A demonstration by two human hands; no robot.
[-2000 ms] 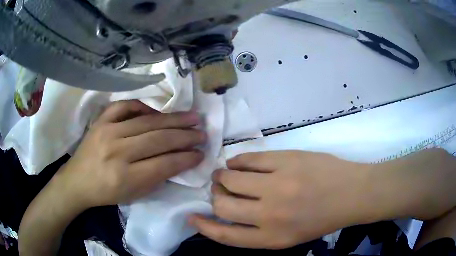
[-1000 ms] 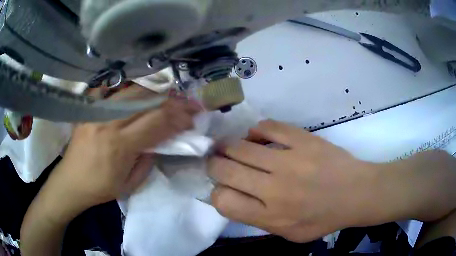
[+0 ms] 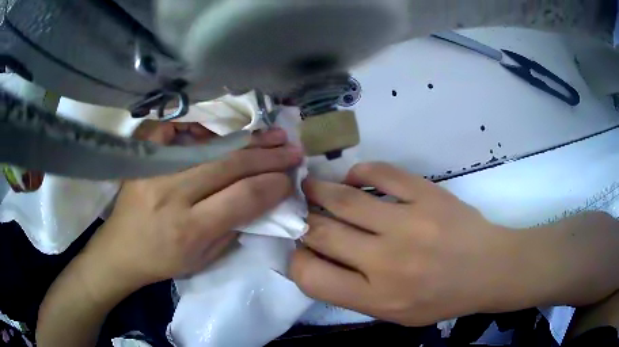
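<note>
A white fabric piece [image 3: 275, 220] lies bunched and folded under and between my hands, with part hanging over the front edge. My left hand [image 3: 203, 203] holds its folded edge, fingertips just below the needle area. My right hand [image 3: 407, 251] has its fingertips on the fabric's right edge, close to my left fingertips. The sewing machine head [image 3: 271, 41] covers the top and hides much of the presser foot area. The tan block [image 3: 330, 132] sits right of my left fingertips.
Thread snips [image 3: 539, 76] lie on the machine bed [image 3: 448, 122] at upper right. A patterned cloth wrap [image 3: 24, 177] hangs at far left. White material with dark stitch-like marks [image 3: 570, 210] covers the table edge at right. Dark cloth is below.
My left hand has moved up toward the needle, and my right hand has also shifted up. The fabric is refolded between them. The machine head looms larger and the view has shifted slightly.
</note>
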